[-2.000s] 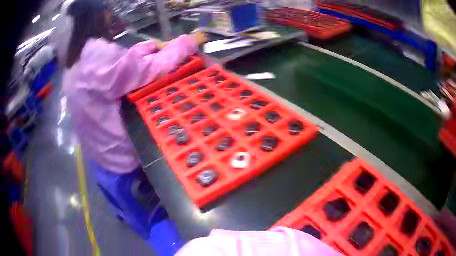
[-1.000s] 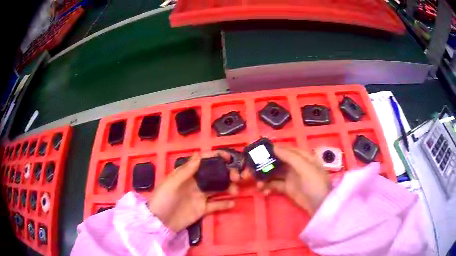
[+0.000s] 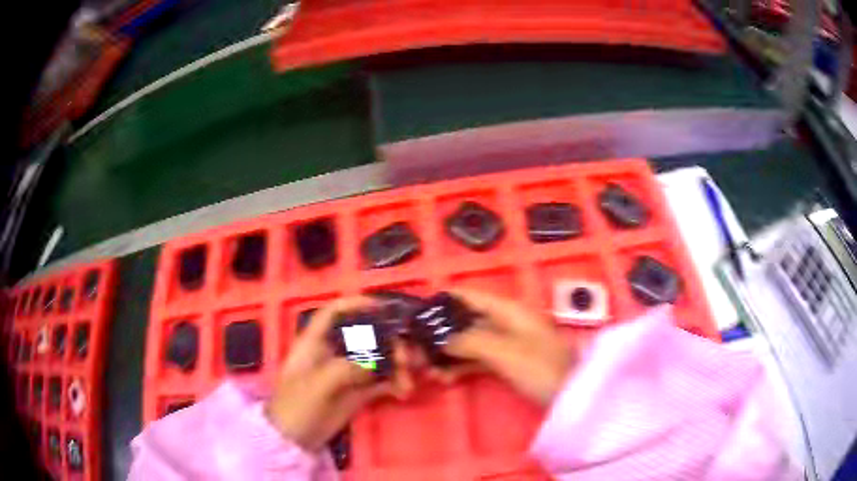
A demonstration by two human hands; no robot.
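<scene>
My left hand (image 3: pixel 329 376) holds a black smartwatch unit (image 3: pixel 361 340) whose screen shows a white square with green below it. My right hand (image 3: pixel 512 348) holds a second black unit (image 3: pixel 440 322) with short white lines on its screen. The two hands are close together over the red compartment tray (image 3: pixel 423 451). Black units lie in its pockets, dark fronts up at the left and sensor sides up at the right. A light-cased smartwatch (image 3: pixel 581 301) lies in a right pocket.
A second filled red tray (image 3: pixel 108 282) is at the left edge. A red upper tray (image 3: pixel 498 33) is on the raised shelf ahead. Papers (image 3: pixel 691 225), a blue pen (image 3: pixel 718 212) and a calculator (image 3: pixel 808 282) lie at right.
The left unit's screen has gone from black to a white square with green. The right unit's screen has changed from a white block to short lines. The view has swung from the neighbouring worker to my tray.
</scene>
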